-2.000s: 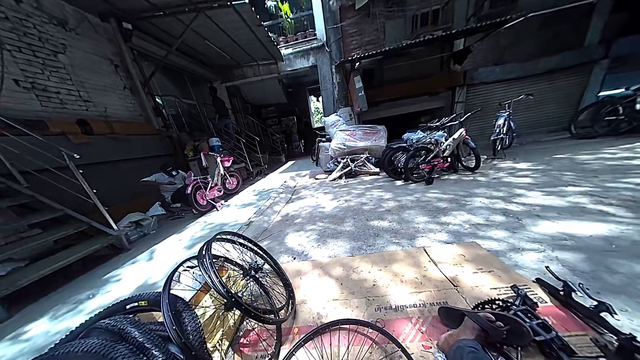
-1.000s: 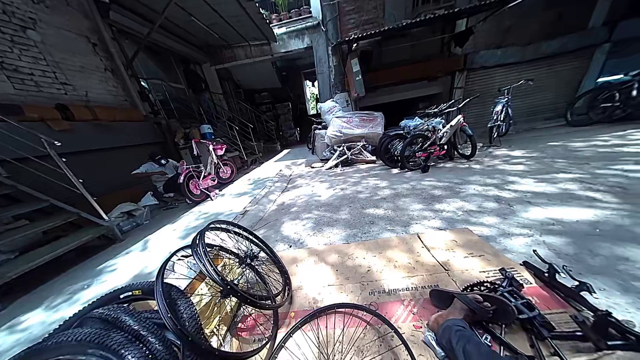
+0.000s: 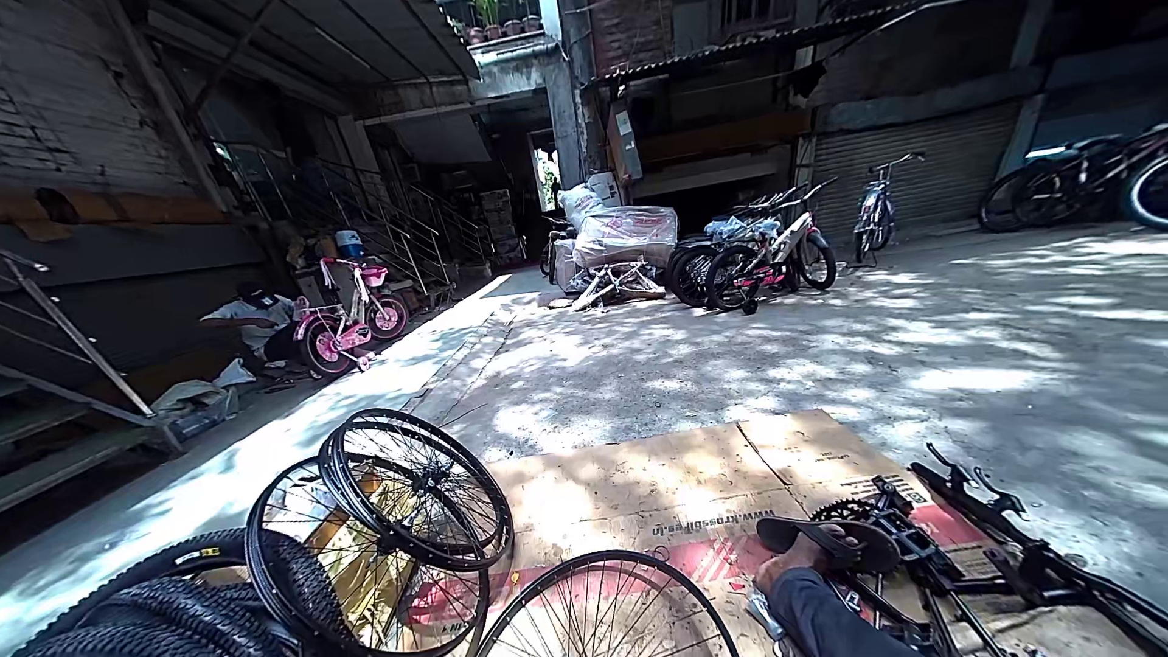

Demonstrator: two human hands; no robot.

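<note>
Neither of my hands shows in the frame. A foot in a dark flip-flop, below a dark trouser leg, rests on a flattened cardboard sheet. At the bottom centre stands the upper part of a spoked bicycle wheel. Left of it, black-rimmed wheels lean together over yellow wrapping. Knobby black tyres are piled at the lower left. Beside the foot on the right lie a chainring and crank and dark bicycle frame or fork parts.
A pink child's bicycle stands left, near a crouching person. Metal steps are at the far left. Plastic-wrapped packages, parked bicycles and a lone blue bicycle stand across the concrete yard. More bicycles are at the right.
</note>
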